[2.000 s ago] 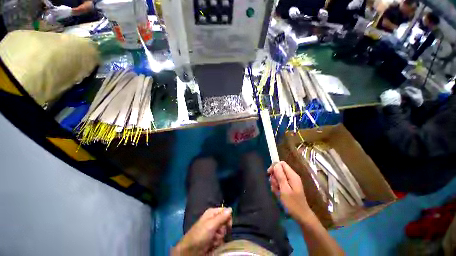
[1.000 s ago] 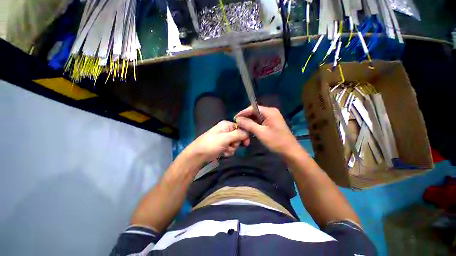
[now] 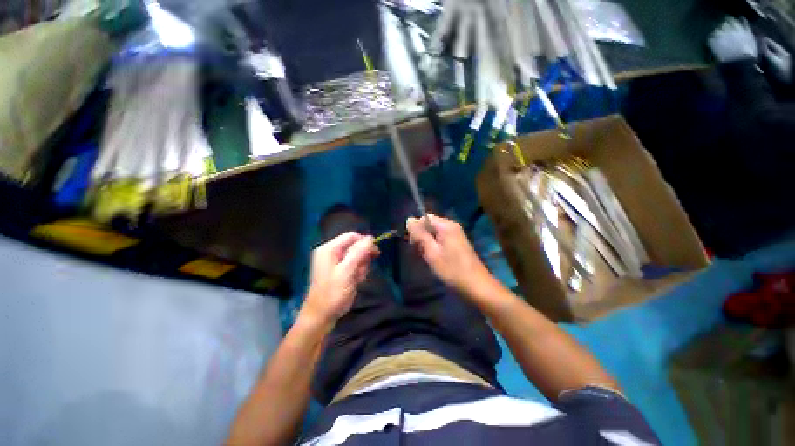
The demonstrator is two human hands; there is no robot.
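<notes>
My right hand holds the near end of a flat strip above my lap. The strip points up towards the bench edge. My left hand is just left of it, its fingertips pinched on a short yellow lead wire that spans the gap between the hands. Whether a terminal is on the wire is too blurred to tell. A heap of small silver terminals lies in the tray at the bench edge ahead.
A strip bundle with yellow ends hangs at the left bench edge, another strip bundle at the right. An open cardboard box with strips stands below right. A striped edge and pale surface lie left. A person's gloved hand shows far right.
The hands have moved apart from touching, with the yellow wire now visible between them. The left hand has shifted left. The view has tilted up and turned slightly, showing more bench.
</notes>
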